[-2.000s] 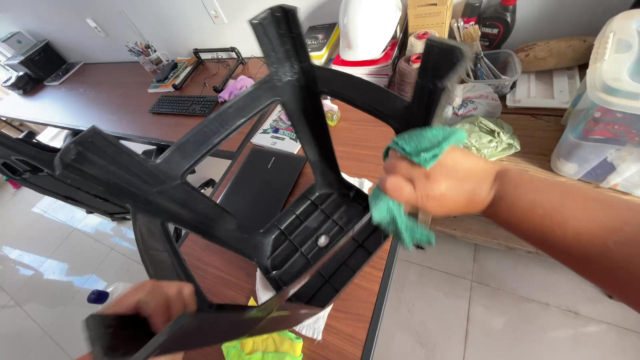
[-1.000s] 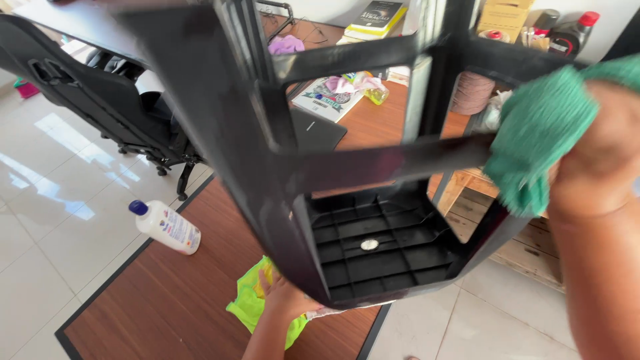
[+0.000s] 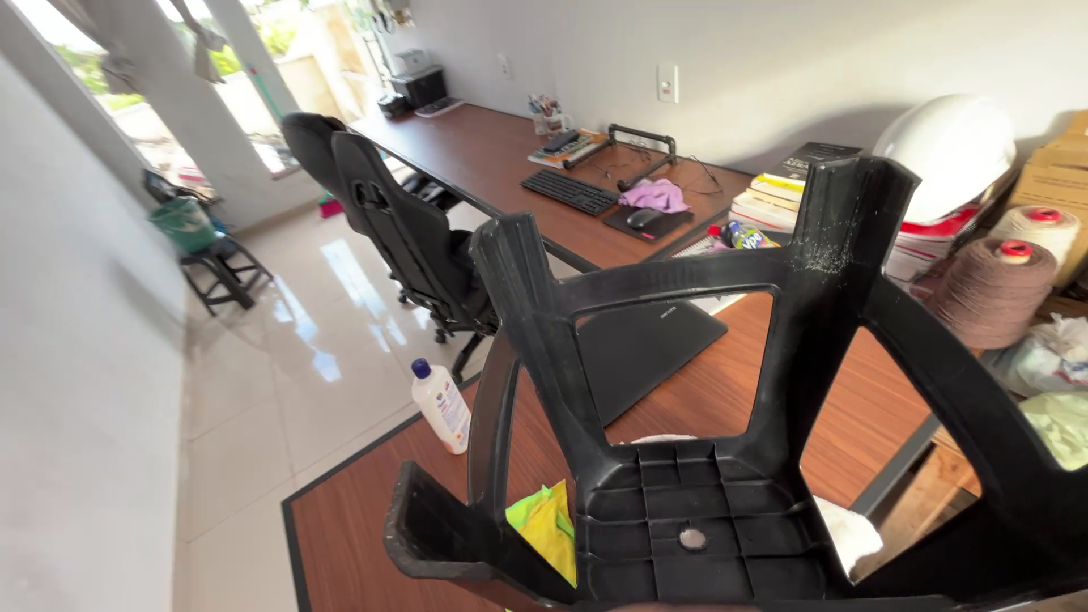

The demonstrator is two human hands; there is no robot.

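A black plastic stool (image 3: 697, 527) is turned with its legs up and the ribbed underside of its seat facing me, over the brown wooden table (image 3: 365, 510). Neither of my hands can be made out; a thin brownish sliver at the bottom edge is too small to identify. Through the stool's frame, a yellow-green cloth (image 3: 548, 527) shows at the left and a white cloth (image 3: 850, 535) at the right. A closed black laptop (image 3: 646, 348) lies behind the stool. The green cloth is out of view.
A white bottle with a blue cap (image 3: 444, 408) stands at the table's left edge. Beyond are a black office chair (image 3: 399, 229), a keyboard (image 3: 569, 191) and a purple cloth (image 3: 654, 195). A white helmet (image 3: 943, 153), books (image 3: 773, 195) and thread cones (image 3: 994, 289) sit at right.
Both hands and the green cloth, visible one second ago, are out of view. The stool now shows its legs pointing up more fully. The view has swung toward the left wall and windows.
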